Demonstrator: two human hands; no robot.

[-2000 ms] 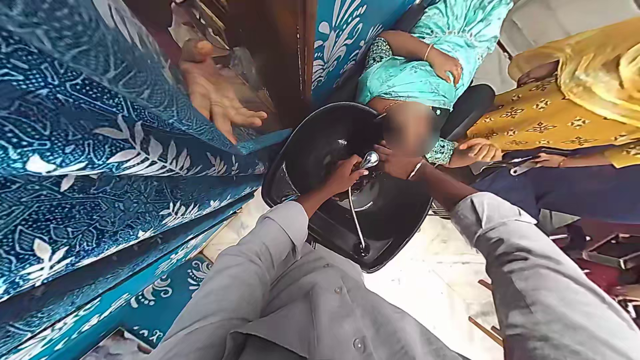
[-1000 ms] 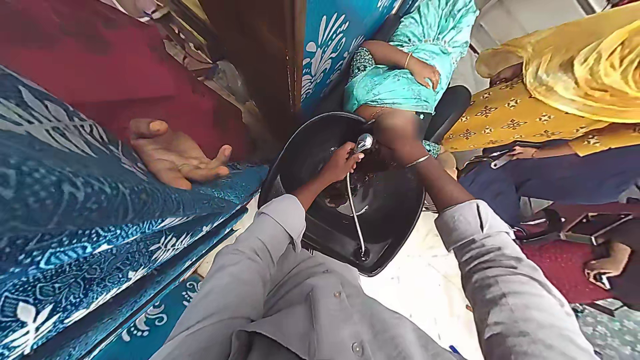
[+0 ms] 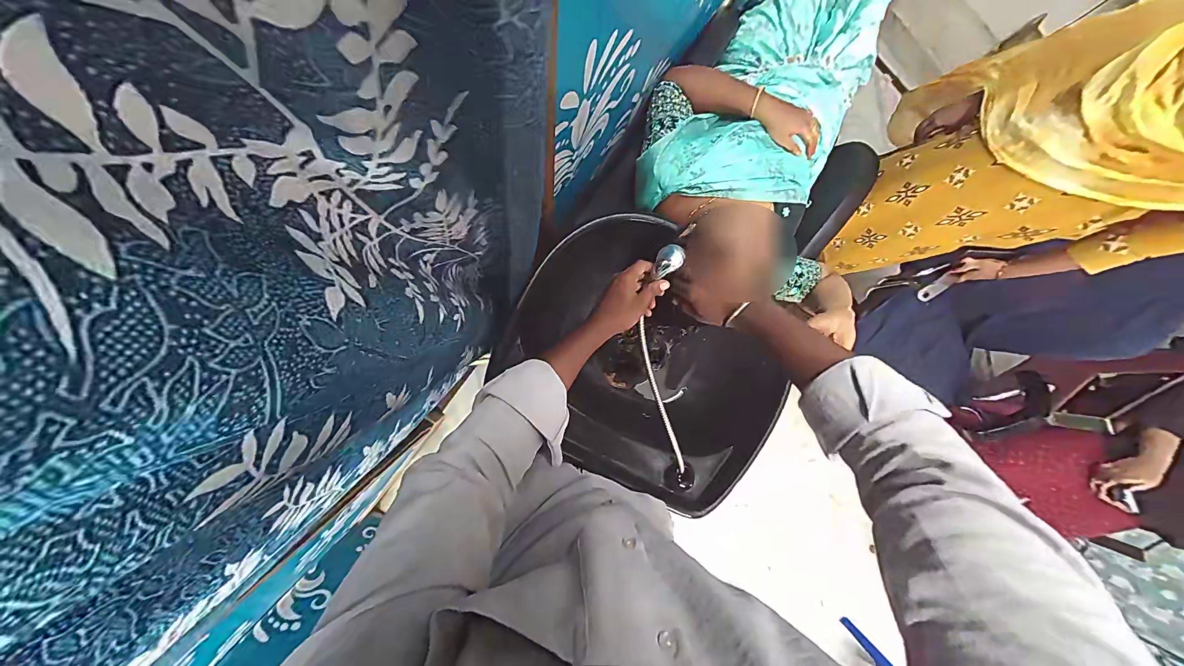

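My left hand (image 3: 632, 298) grips a chrome handheld shower head (image 3: 668, 262) above a black shampoo basin (image 3: 592, 416). Its pale hose (image 3: 655, 384) runs down to a fitting near the basin's lower rim. My right hand (image 3: 708, 291), with a light band at the wrist, lies at the blurred head (image 3: 740, 245) of a person reclining at the basin's far side; its fingers are partly hidden by the blur. Dark wet hair (image 3: 661, 342) hangs into the basin. The reclining person wears a turquoise top (image 3: 740, 157) and rests one hand on it.
A blue curtain with a white leaf pattern (image 3: 277, 231) fills the left side. At the right stands a person in yellow patterned clothes (image 3: 971, 194), near a person in dark blue trousers (image 3: 1045, 301). Another person's hand (image 3: 1142, 472) shows at the right edge. Black chair padding (image 3: 837, 199) adjoins the recliner.
The curtain now covers the left side, where another person's open hand showed in both earlier frames. My left hand keeps the shower head beside the reclining person's head.
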